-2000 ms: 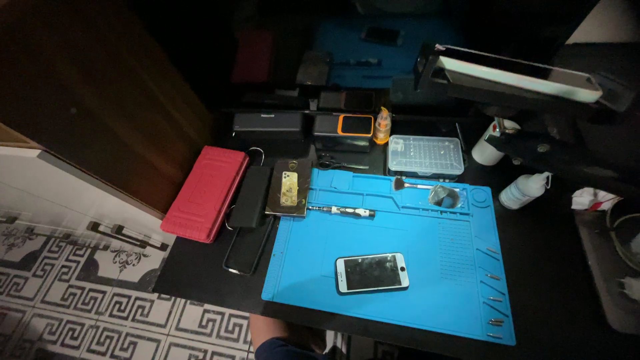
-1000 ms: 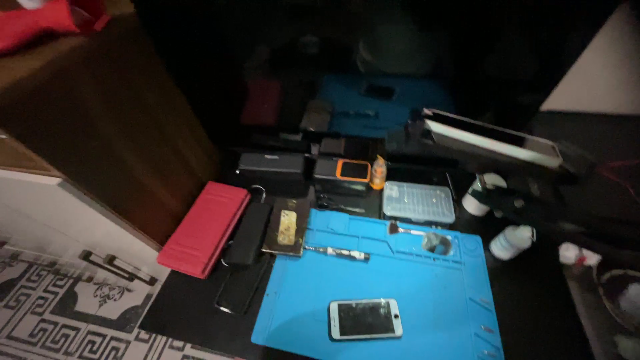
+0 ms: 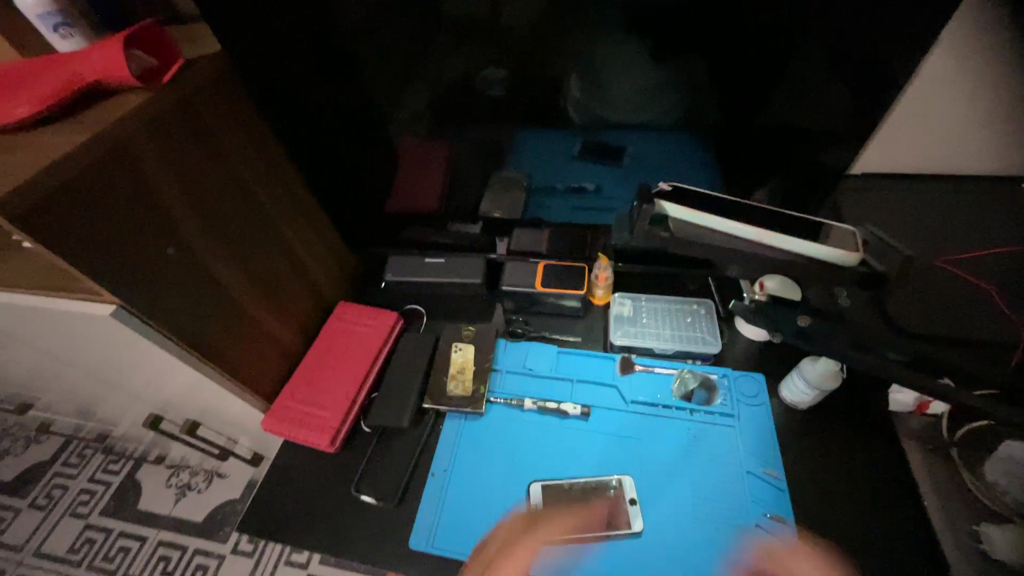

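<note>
A white-framed smartphone (image 3: 588, 486) lies face up on a blue silicone repair mat (image 3: 664, 456). My left hand (image 3: 536, 532) is blurred at the bottom edge, over the phone's lower left part; whether it touches the phone I cannot tell. My right hand (image 3: 792, 554), also blurred, is low over the mat's right side, apart from the phone. The fingers of both are too smeared to read. A precision screwdriver (image 3: 544, 406) rests near the mat's upper left, with a brush (image 3: 640, 366) and a small clear packet (image 3: 694, 387) in the upper trays.
To the left are a red case (image 3: 334, 376), black cases and a dark phone box (image 3: 460, 380). Behind stand a clear organizer box (image 3: 664, 324), scissors (image 3: 532, 328) and an orange-tipped bottle (image 3: 601, 282). A mounted phone (image 3: 760, 224) overhangs the right; a white bottle (image 3: 811, 382) is below it.
Both my hands have come into view at the bottom, over the mat. The smartphone still lies face up on the mat. The view has tilted upward since the oldest frame.
</note>
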